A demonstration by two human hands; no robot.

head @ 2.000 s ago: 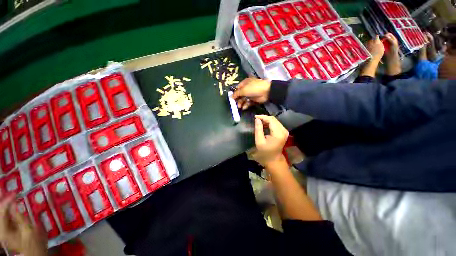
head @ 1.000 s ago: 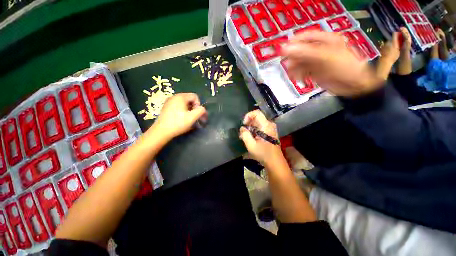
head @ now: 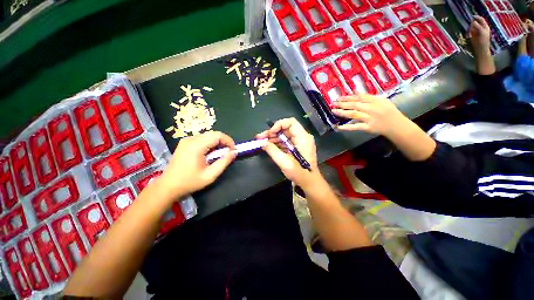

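Observation:
My left hand (head: 196,161) is in front of the cream pile, its fingertips on the left end of a slim white strip-like piece (head: 249,146). My right hand (head: 295,149) pinches the other end of this piece and also holds a slim dark pen-like tool (head: 297,153) slanting across its fingers. The white piece lies level between the hands over the dark bench; the left fingers hide part of it. Small cream strips (head: 193,117) lie in a loose pile behind my left hand. A mixed pile of dark and cream pieces (head: 253,75) lies farther back.
A tray of red housings (head: 126,164) is at left. A stacked tray (head: 322,79) of red housings is at right, with another person's hand (head: 372,114) at its near edge. A pale post (head: 254,20) and metal edging (head: 193,58) border the green surface behind.
My left hand has come from the left tray to the bench centre, now on the white piece. The dark tool has appeared in my right hand. The dark-blue-sleeved person has moved away.

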